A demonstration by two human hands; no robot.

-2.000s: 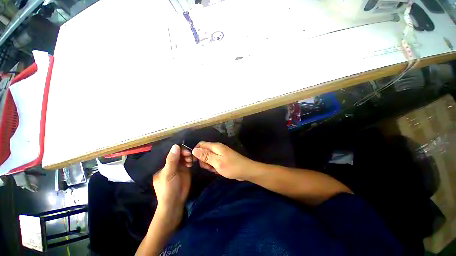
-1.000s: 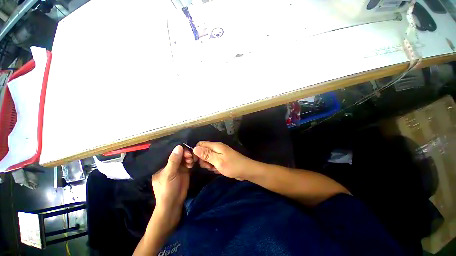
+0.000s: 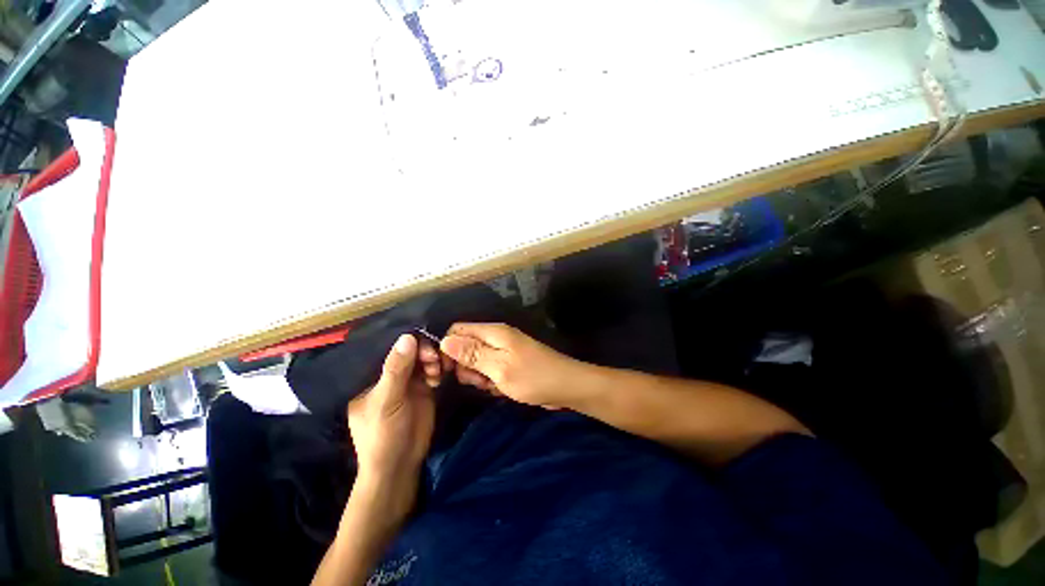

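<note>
A thin black fabric piece [image 3: 344, 369] lies over my lap, below the table's front edge. My left hand [image 3: 395, 395] pinches the fabric between thumb and curled fingers. My right hand [image 3: 487, 361] is close beside it, thumb and forefinger closed on a thin, light, pointed metal tool [image 3: 429, 335]. Its tip reaches toward the left thumb at the fabric. The tool is mostly hidden in the hand, so I cannot tell whether it is tweezers or snips.
The white wood-edged table [image 3: 287, 172] spans above my hands. A red basket [image 3: 101, 252] with a white sheet is at the left. A blue tray [image 3: 756, 229] is under the table edge. Black-handled scissors [image 3: 972, 25] and a measuring tape [image 3: 940, 86] are at the far right.
My hands stay together at the same spot on the fabric, with only slight finger movement. The view has shifted a little, so the table markings and scissors sit slightly higher.
</note>
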